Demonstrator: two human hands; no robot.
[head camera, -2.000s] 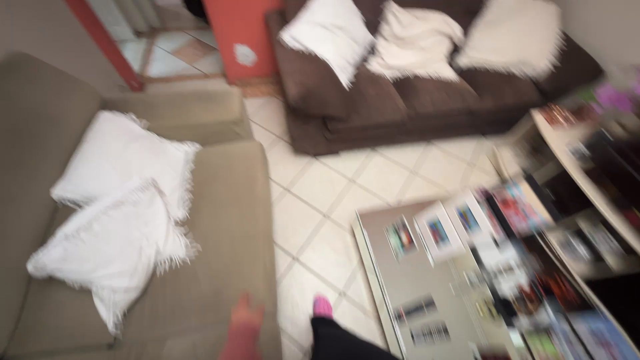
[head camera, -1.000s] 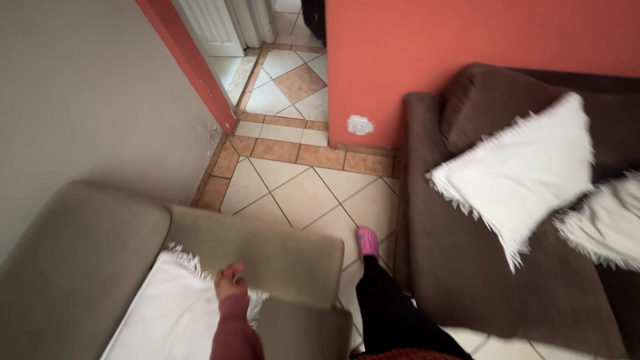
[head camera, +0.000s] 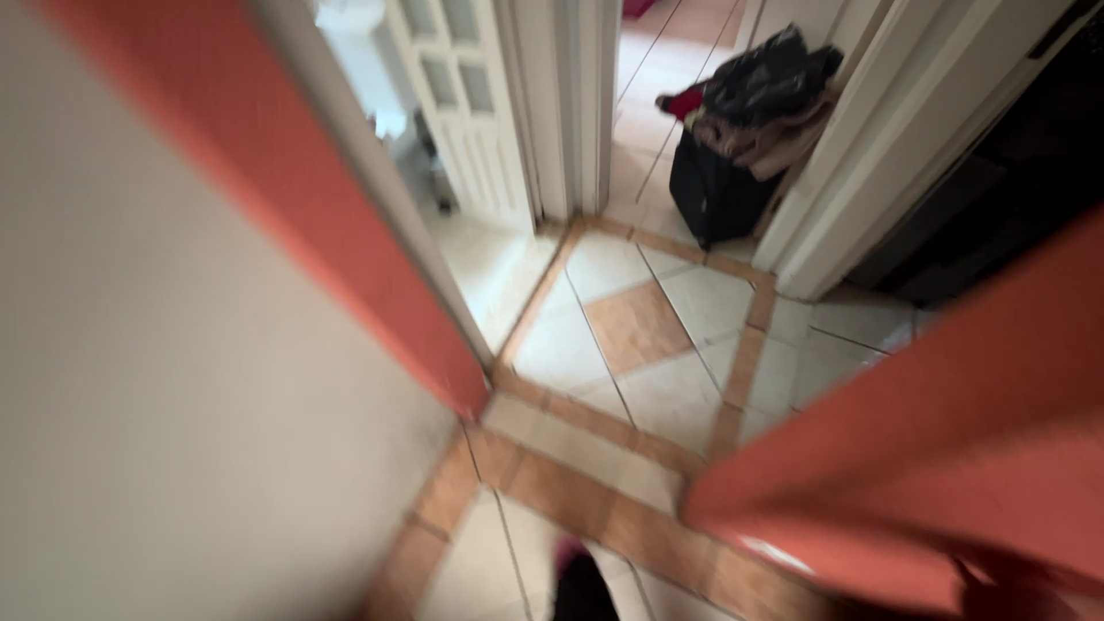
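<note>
My left hand is out of the view. Low at the right, against the red wall, there is a dark reddish, blurred shape that looks like my right hand; its fingers and anything in them cannot be made out. Below the centre, my dark trouser leg and a blurred pink shoe are over the pale floor tiles. Ahead of the foot lies a band of terracotta tiles.
A pale wall with a red edge stands at the left, a red wall at the right. Beyond are a white panelled door, a white door frame and a black bag with clothes heaped on it.
The view has moved from the sofas to the tiled passage. The hand seen over the olive sofa one second ago is gone from there. Sofas and cushions are out of view.
</note>
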